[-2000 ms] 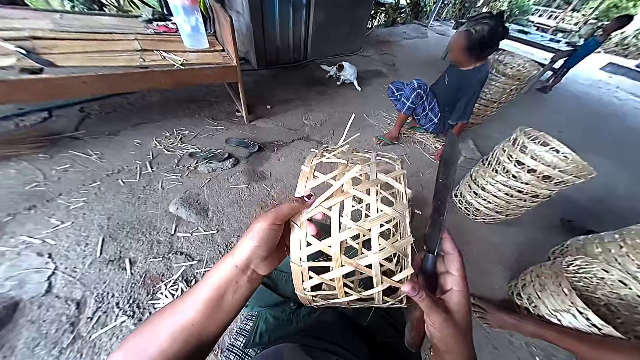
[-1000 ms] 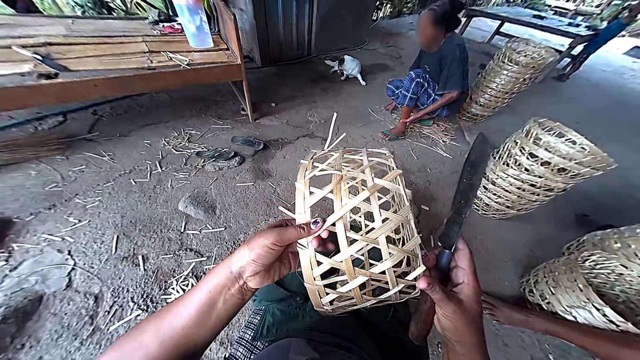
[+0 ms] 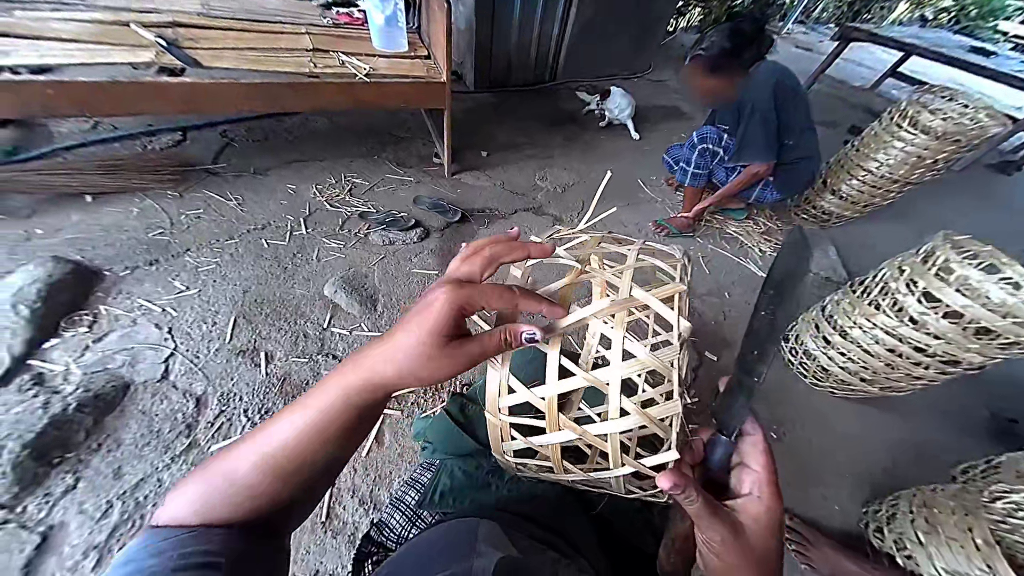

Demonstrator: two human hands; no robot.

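A small open-weave bamboo basket [image 3: 596, 376] rests over my lap, with loose strip ends sticking up at its far edge. My left hand [image 3: 480, 308] is at its upper left side, thumb and a finger closed on a strip and the other fingers raised. My right hand [image 3: 732, 488] holds a large knife [image 3: 764, 336] by its handle, the broad dark blade pointing up and away to the right of the basket. The thumb of that hand also touches the basket's lower right edge.
A person [image 3: 760, 120] squats ahead among bamboo scraps. Larger woven baskets [image 3: 912, 320] stand at the right. A bamboo-topped bench [image 3: 224, 96] is at the upper left, with a knife [image 3: 166, 46] on it. Sandals [image 3: 438, 209], stones [image 3: 350, 293] and a white cat [image 3: 616, 108] are on the ground.
The fingers of my left hand have lifted and spread over the basket's upper left side. The knife in my right hand still points up beside the basket.
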